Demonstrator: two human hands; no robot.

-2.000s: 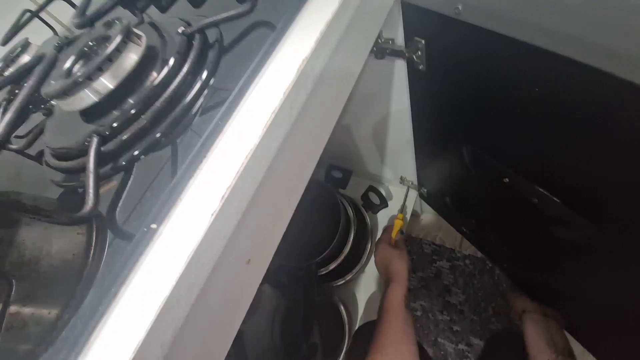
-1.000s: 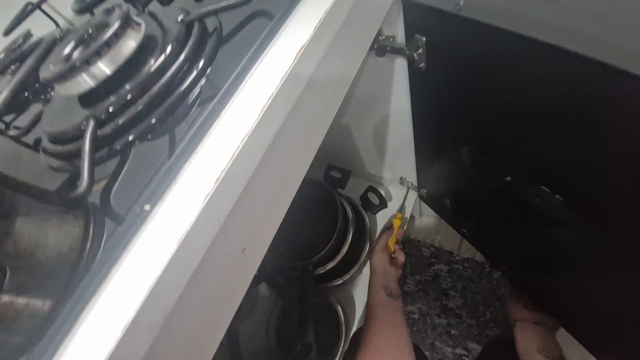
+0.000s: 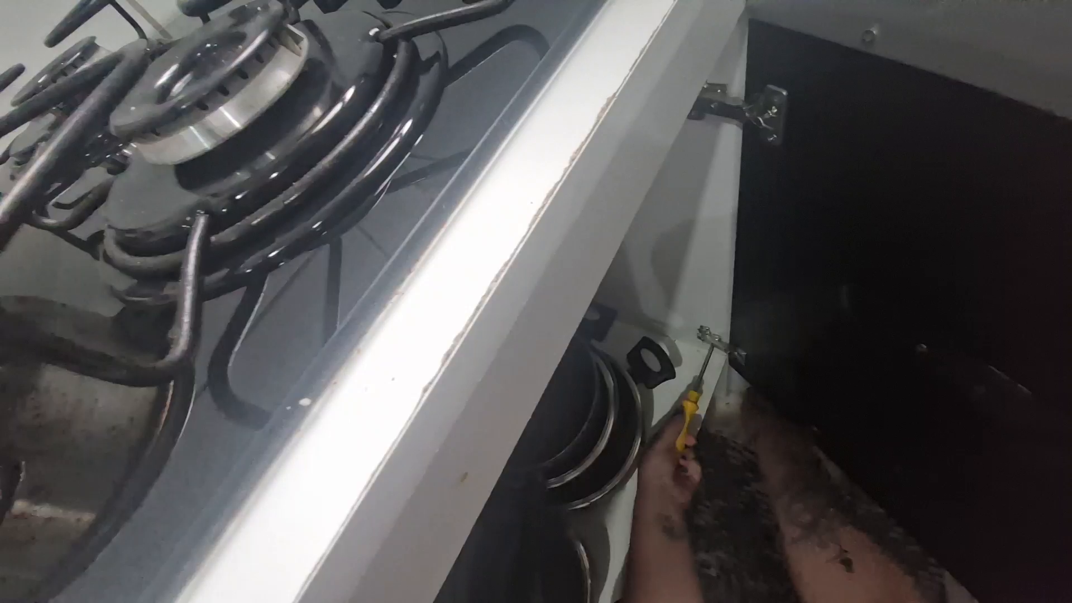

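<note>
My left hand [image 3: 680, 465] is closed around the yellow handle of a screwdriver [image 3: 689, 414]. The metal shaft points up, and its tip is at the lower hinge [image 3: 718, 341] on the white cabinet side panel. Beside that hinge hangs the open black cabinet door [image 3: 904, 251], with an upper hinge [image 3: 758, 113] near its top. My right hand [image 3: 760, 419] is in shadow just below the lower hinge, close to the door's lower edge; its fingers are not clear, and whether it holds anything cannot be seen.
Dark pots [image 3: 599, 419] with a black looped handle [image 3: 651, 362] sit inside the cabinet, left of my left hand. The white countertop edge [image 3: 469, 293] runs diagonally above them. On the left is a gas cooktop with a burner [image 3: 209, 92], black grates and a metal pot [image 3: 59, 444].
My right forearm has moved up and left, from the lower right to just below the lower hinge. The screwdriver stays in my left hand at that hinge.
</note>
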